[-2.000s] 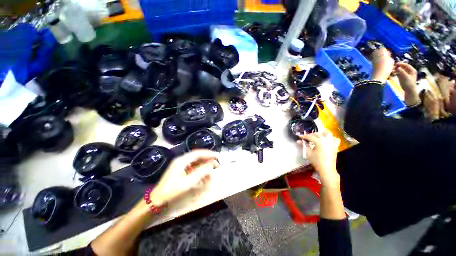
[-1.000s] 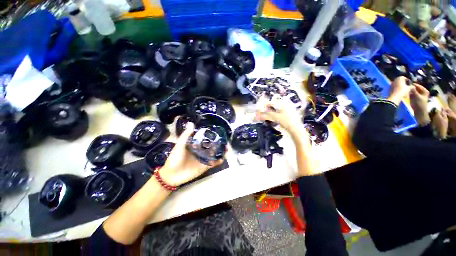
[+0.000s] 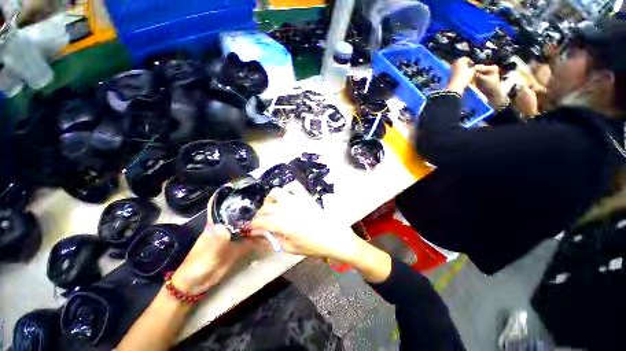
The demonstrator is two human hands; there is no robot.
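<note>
My left hand (image 3: 206, 257), with a red bead bracelet, holds a black rounded housing (image 3: 221, 206) above the bench's front edge, its open side up. A silvery-white round part (image 3: 239, 204) shows inside it. My right hand (image 3: 285, 223) is at the right rim of the housing, its fingers bent over the edge. A thin whitish strip and a bit of red show beneath its fingertips; blur hides what exactly the fingers grip. Small black brackets (image 3: 313, 175) lie in a pile behind my right hand.
Front-fitted black units (image 3: 154, 248) stand on and behind the dark mat at left. Black shells (image 3: 147, 103) are heaped behind. Round white boards (image 3: 322, 122) lie by the metal post (image 3: 338, 41). A blue bin (image 3: 429, 82) stands at right, beside a coworker in black (image 3: 508, 164).
The view has swung right. My left hand still holds a housing, now with its open side up. My right hand has come from near the round boards to the housing's rim.
</note>
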